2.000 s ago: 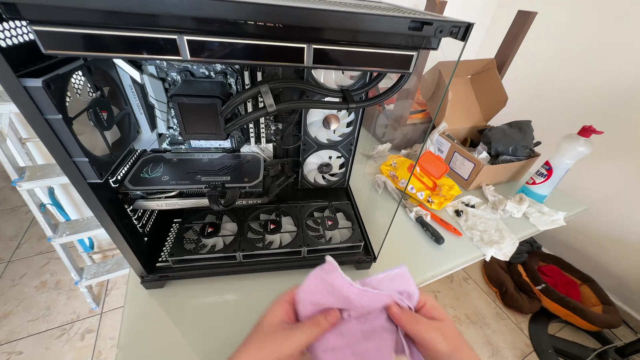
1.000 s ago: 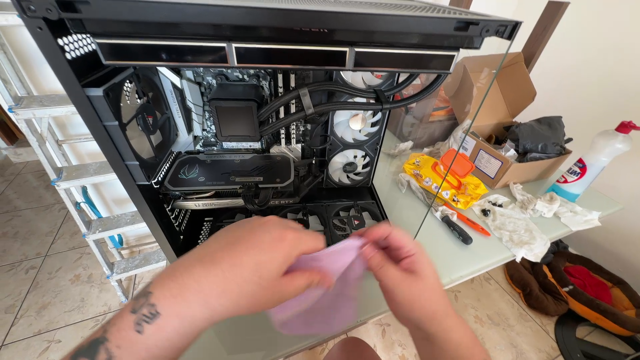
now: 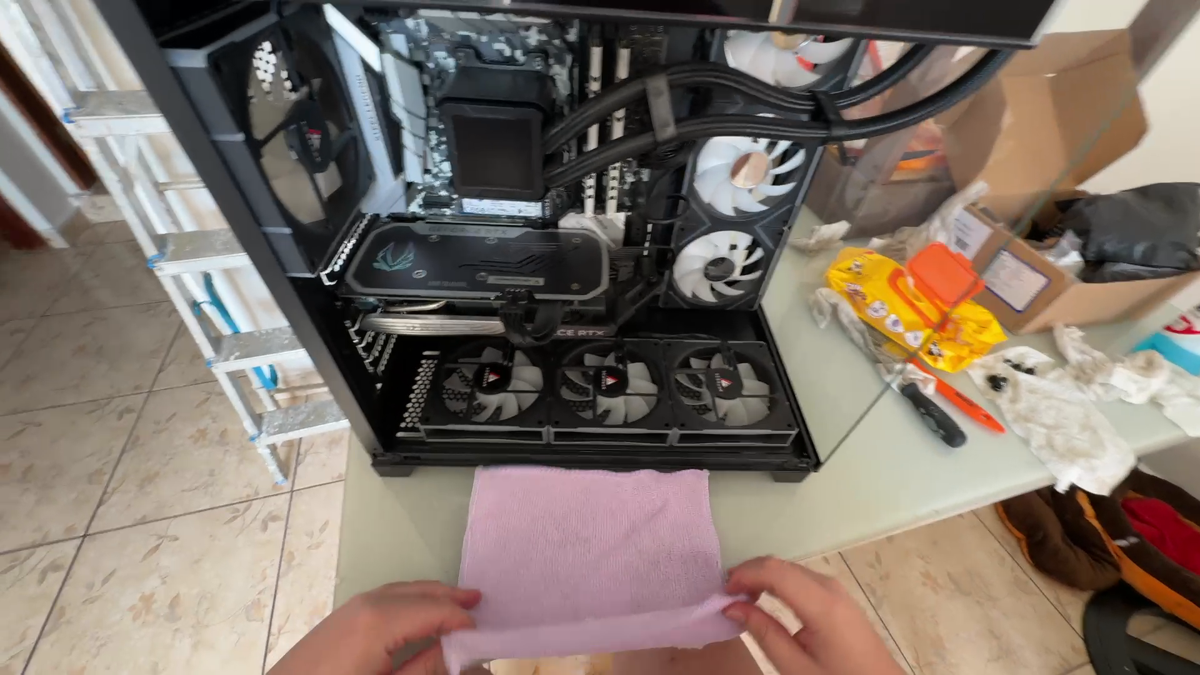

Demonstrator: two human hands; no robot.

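Note:
A pink microfiber cloth (image 3: pixel 591 544) lies spread on the glass tabletop before the open desktop computer case (image 3: pixel 591 459), its near edge folded and raised. My left hand (image 3: pixel 398 619) pinches the cloth's near left corner, and my right hand (image 3: pixel 797 605) pinches the near right one. Inside the case are a graphics card (image 3: pixel 478 262), a square cooler block (image 3: pixel 494 141) with two black hoses, and a row of case fans (image 3: pixel 609 380) along the floor. More white-bladed fans (image 3: pixel 741 178) stand at the right.
A yellow wipes pack (image 3: pixel 862 281), a black-handled tool (image 3: pixel 933 415), an orange knife (image 3: pixel 970 403) and crumpled wipes (image 3: pixel 1059 412) lie right of the case. An opened cardboard box (image 3: pixel 1078 305) stands behind them. A stepladder (image 3: pixel 202 253) is at the left, a pet bed (image 3: pixel 1125 525) on the floor at right.
The cloth was bunched between my hands, lifted before the case; now it is spread flat on the table with my hands apart at its near corners. The view has moved closer to the case.

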